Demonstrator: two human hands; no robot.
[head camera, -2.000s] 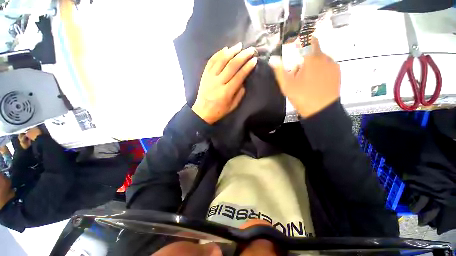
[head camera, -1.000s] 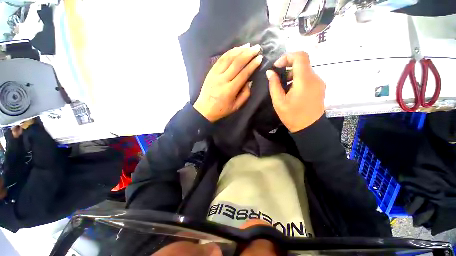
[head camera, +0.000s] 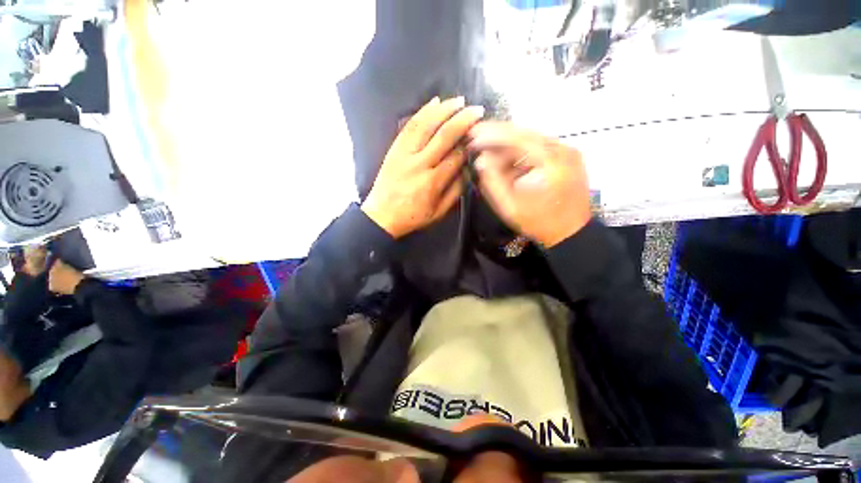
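Note:
A black garment panel (head camera: 420, 57) lies on the white table and hangs over its front edge towards my lap. My left hand (head camera: 423, 170) lies on the panel, fingers together and pointing up and right, pressing it down. My right hand (head camera: 536, 179) is beside it at the cloth's right edge, its fingers bent and blurred near my left fingertips. The thumb and fingers of my right hand seem to be at the cloth edge; whether they pinch it is unclear. The sewing machine's metal parts (head camera: 587, 42) show behind, above my right hand.
Scissors with red handles (head camera: 785, 160) lie on the table (head camera: 661, 151) at the right. A blue lattice crate (head camera: 703, 325) with black cloth (head camera: 812, 311) is below the table. At the left are a pale machine with a round vent (head camera: 57, 184) and another person's hands (head camera: 59, 274).
My right hand has moved from beside the needle area left and down to my left hand. The cloth's right edge has shifted left. My left hand has stayed nearly in place.

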